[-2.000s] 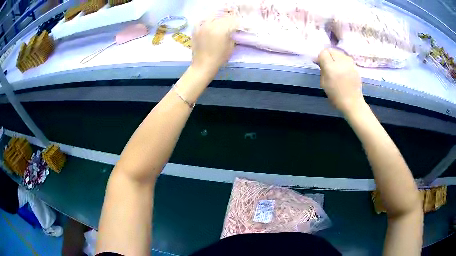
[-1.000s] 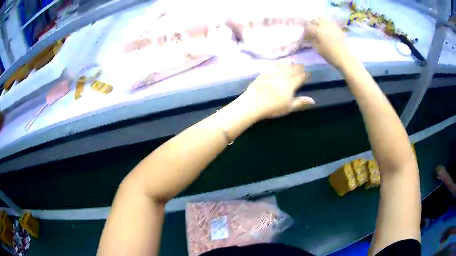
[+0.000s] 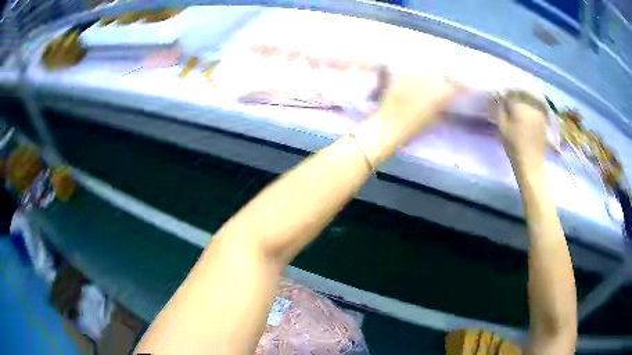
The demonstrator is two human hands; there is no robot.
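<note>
The raised white shelf [image 3: 305, 132] lies in front of me, washed out by glare. My left hand [image 3: 416, 100] is over the shelf at a pinkish-white bag, blurred. My right hand [image 3: 521, 125] is farther right, with its fingers at the right end of the same pale bag [image 3: 475, 107]. The bag's outline is blurred and its near edge looks raised from the shelf. Another pink-white bag [image 3: 291, 97] lies on the shelf to the left. I cannot tell how firmly my left fingers hold.
A labelled bag of pink wires [image 3: 312, 322] lies on the green bench below. Yellow stacks [image 3: 481, 342] stand right of it, others [image 3: 24, 166] at far left. Yellow wired pieces [image 3: 589, 142] lie at the shelf's right end. A metal upright [image 3: 38, 125] is at left.
The view has swung, so the shelf tilts down to the right. My left hand has moved up from the shelf edge onto the bag. My right hand is now farther right and lower in view.
</note>
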